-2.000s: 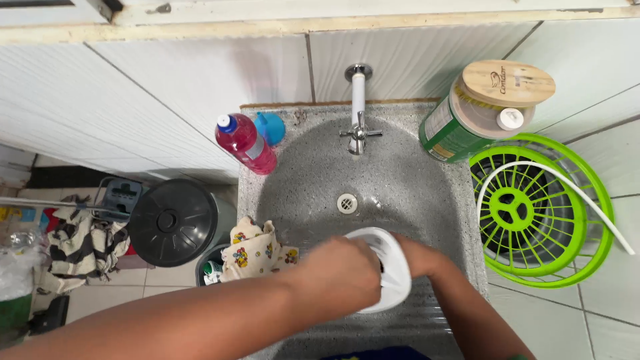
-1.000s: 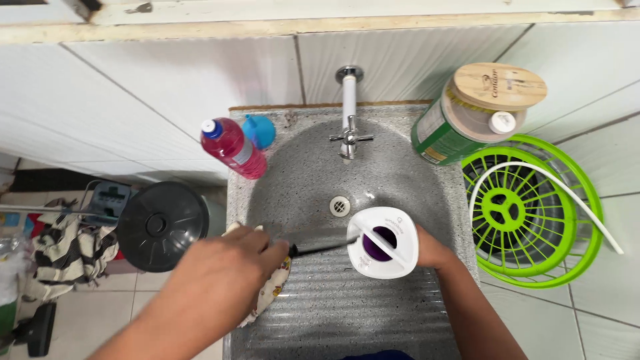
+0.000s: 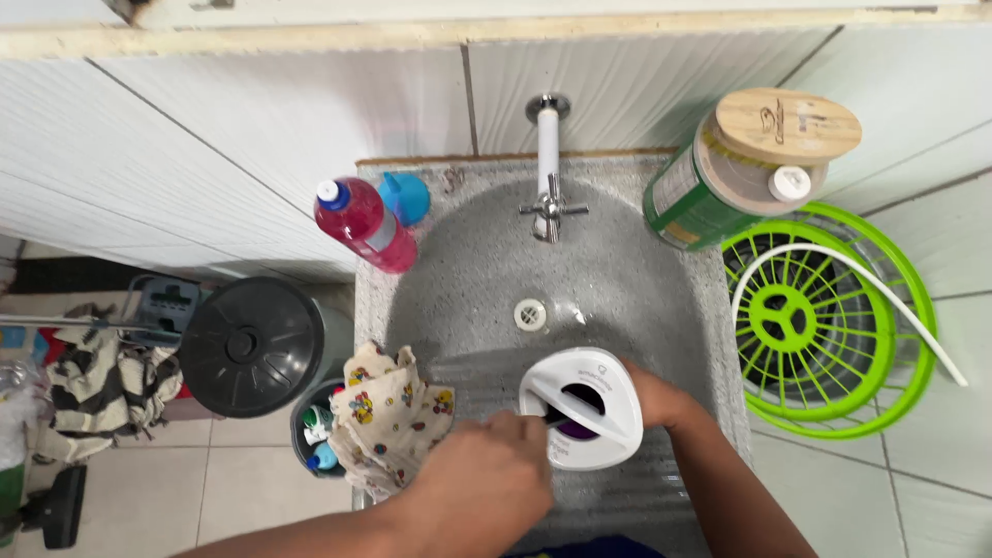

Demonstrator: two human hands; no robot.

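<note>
A white plastic washing-machine dispenser part [image 3: 581, 457], marked for softener, is over the ridged lower half of the grey sink [image 3: 465, 298]. It has a round opening with purple and black inside, crossed by a white bar. My right hand [image 3: 655, 395] holds it from the far right side, the fingers hidden beneath it. My left hand [image 3: 496, 473] is closed around a slim dark tool [image 3: 554, 416]; its visible part reaches into the opening beside the bar, and its tip cannot be made out. A printed cloth [image 3: 395, 411] lies over the sink's left edge, close to my left hand.
A chrome-handled tap [image 3: 550, 209] rises over the drain. Pink liquid bottle [image 3: 368, 225] and blue funnel [image 3: 404, 199] stand at the back left, a green-labelled jug [image 3: 705, 186] with a wooden brush [image 3: 787, 126] at the back right. Lidded black bin [image 3: 252, 346] is left, green basket [image 3: 814, 333] right.
My left hand has moved right, from beside the cloth to the white part, bringing the dark tool into its opening. The cloth, partly covered by that hand a second ago, now shows more.
</note>
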